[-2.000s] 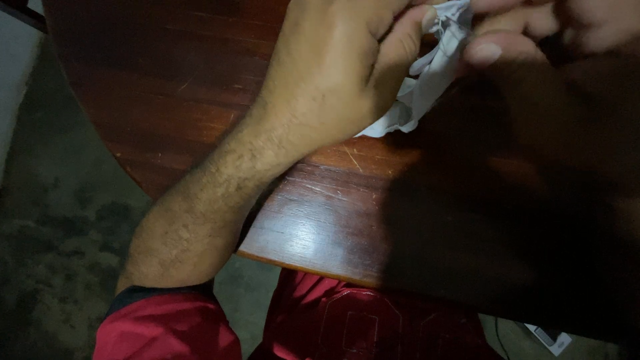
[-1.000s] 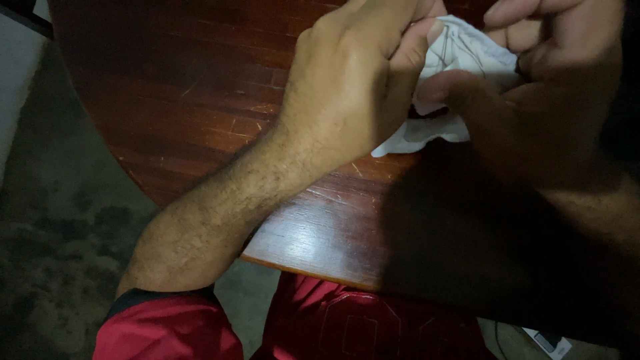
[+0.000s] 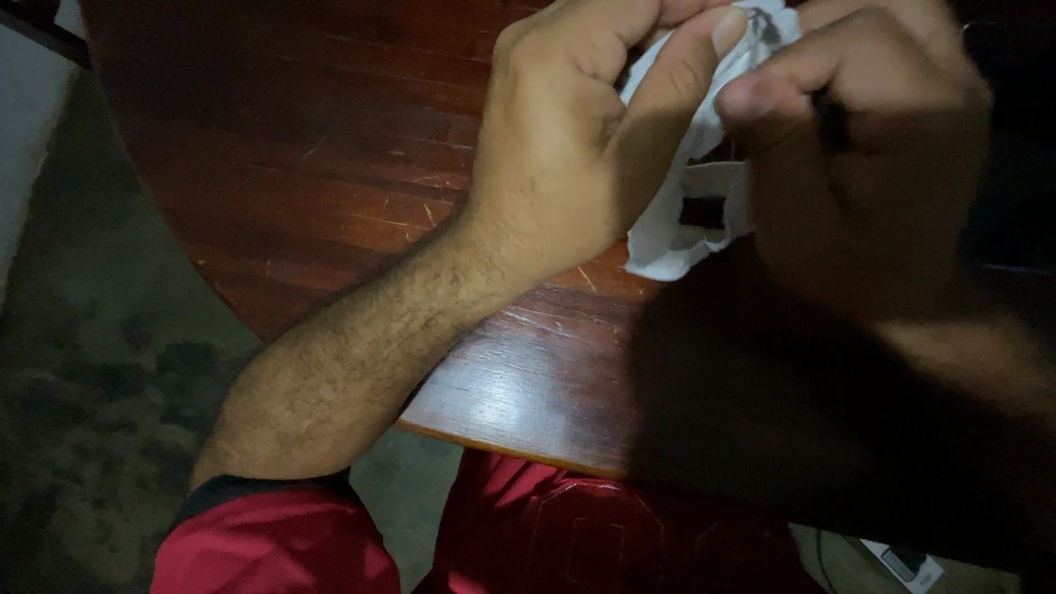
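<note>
At the top, right of centre, a crumpled piece of white cloth (image 3: 701,173) hangs between both hands above a dark wooden table. My left hand (image 3: 577,124) pinches its upper part between thumb and fingers, and the thumb lies over a dark mark on it. My right hand (image 3: 866,140), mostly in shadow, has its thumb and index finger at the cloth's right side; its other fingers are partly hidden. Lower down, a rectangular opening shows in the cloth, with dark behind it. Whether the cloth's lower end touches the table is unclear.
The reddish-brown tabletop (image 3: 330,148) has a curved edge at the left and scratches. A broad shadow covers its right part. Below are a concrete floor (image 3: 99,412), red clothing (image 3: 610,528) on my lap, and a small white object (image 3: 903,565) with a cable near it.
One second ago the cloth was bunched and spread wide between the hands; now it hangs lower in a strip, with the rectangular opening showing. My right hand's fingers have shifted on it.
</note>
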